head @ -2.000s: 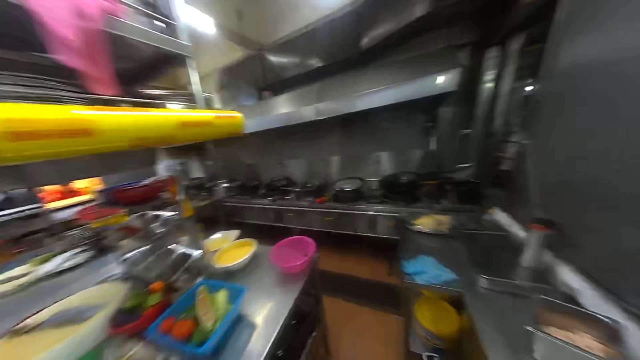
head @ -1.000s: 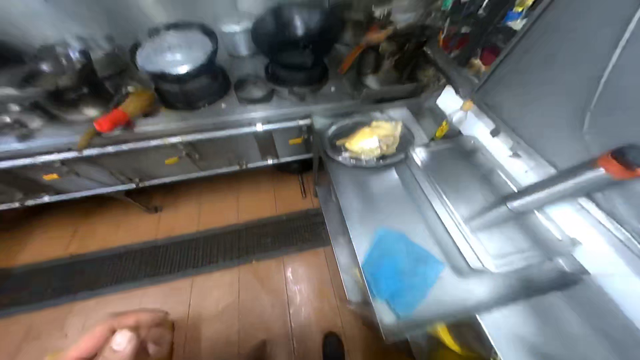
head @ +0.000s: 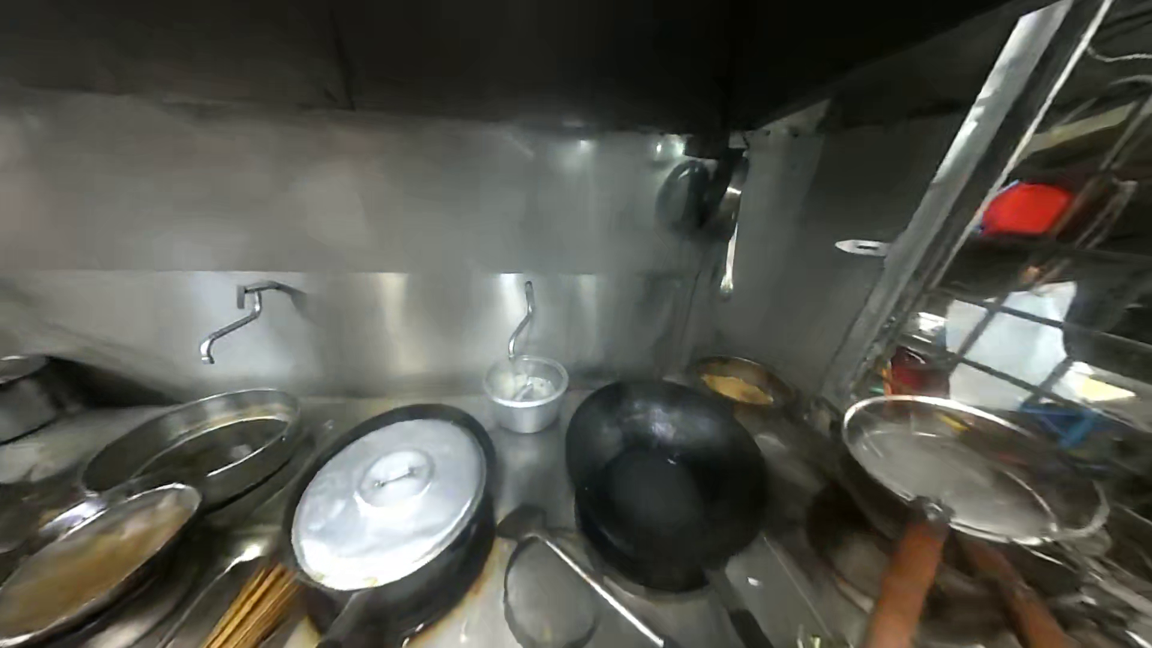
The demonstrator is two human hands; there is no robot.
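Neither of my hands shows now. A black wok [head: 661, 481] sits on the stove right of the middle. Left of it is a dark pan covered by a metal lid [head: 391, 504]. Between and behind them stands a small metal pot [head: 526, 391] under a wall spout [head: 522, 319]. A ladle [head: 576, 576] lies between the pan and the wok. On the right, a round strainer [head: 963, 468] with a wooden handle [head: 909, 580] rests over other pans. A bundle of thin sticks [head: 252, 612] is at the lower left.
At the left are a large metal pan [head: 207, 445] and a pan with brownish contents [head: 99, 562]. A second spout [head: 238, 324] comes from the steel wall. A bowl [head: 738, 387] stands behind the wok. Metal rack bars [head: 954, 216] rise at the right; a pale garment shows beyond.
The view has swung from the side counter to the stove, now close in front. A hand seen at the lower left one second ago is out of view.
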